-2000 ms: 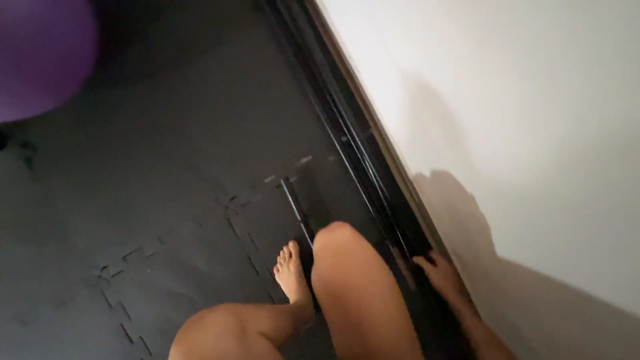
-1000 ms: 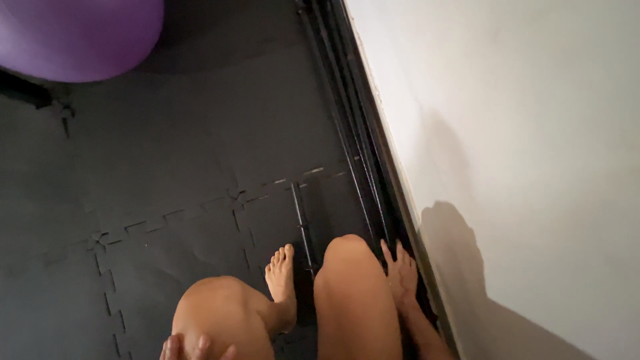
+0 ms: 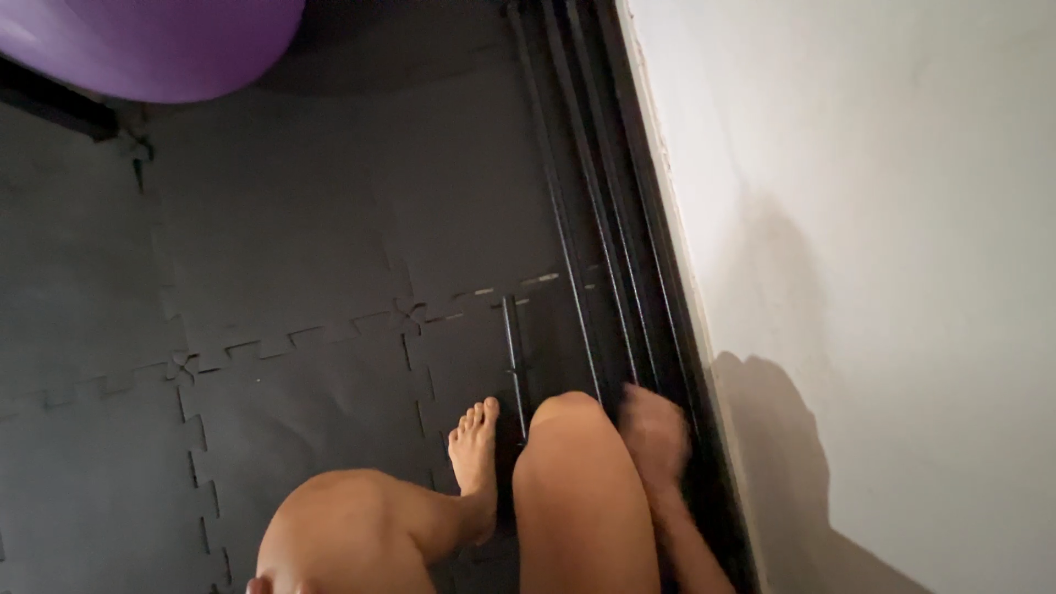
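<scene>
Several long black metal bars (image 3: 606,223) lie side by side on the floor along the wall. My right hand (image 3: 656,433) is on or just over these bars, beside my right knee; it is blurred, its fingers are mostly hidden, and whether it grips a bar cannot be told. Only some fingertips of my left hand (image 3: 280,586) show at the bottom edge, resting on my left knee. Between my left foot and right knee lies a short dark metal bar (image 3: 513,355) on the mat.
Black interlocking foam mats (image 3: 289,247) cover the floor. A purple exercise ball (image 3: 165,41) is at the upper left, with a black beam (image 3: 62,99) beneath it. A pale wall (image 3: 891,206) rises on the right, close to my right arm.
Two seconds ago my left hand was not in view; its fingers now show on my left knee. My right hand had its fingers spread over the bars one second ago and now looks more bunched.
</scene>
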